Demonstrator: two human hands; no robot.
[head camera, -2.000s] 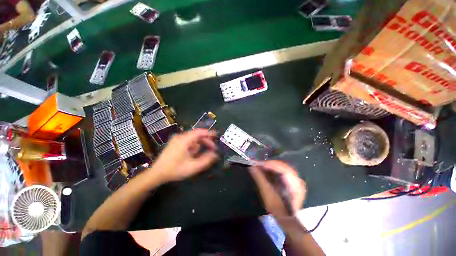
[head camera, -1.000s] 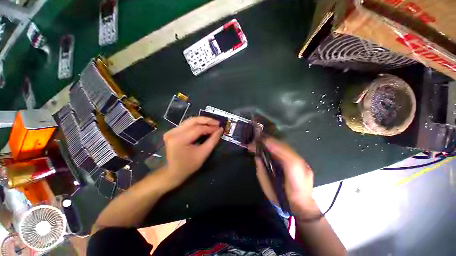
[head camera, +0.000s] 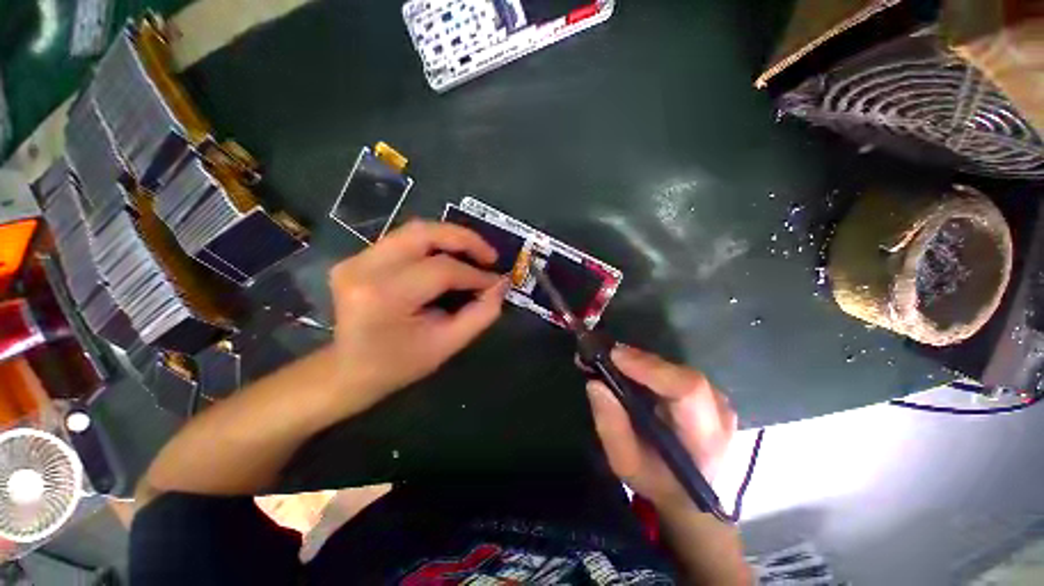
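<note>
A phone board assembly (head camera: 598, 278) lies tilted on the dark green mat in front of me. A dark LCD module (head camera: 472, 229) lies over its left part, with the amber flex tail (head camera: 522, 266) near the board's middle. My left hand (head camera: 414, 292) pinches the module by the tail; the fingertips hide part of it. My right hand (head camera: 664, 424) holds the black soldering iron (head camera: 655, 433) like a pen, its tip at or just over the flex tail. Whether it touches cannot be told. Solder wire cannot be made out.
A loose LCD module (head camera: 371, 195) lies up left of my left hand. Stacked LCD modules (head camera: 149, 195) stand at the left, above a small fan (head camera: 28, 483). Another phone board (head camera: 504, 34) lies beyond. At the right are the tan tip-cleaning pot (head camera: 927, 266) and a spiral grille (head camera: 927, 103).
The view has moved closer to the work. The iron now reaches the flex tail area. My left hand has stayed at the module since one second ago; two seconds ago no module showed on the board.
</note>
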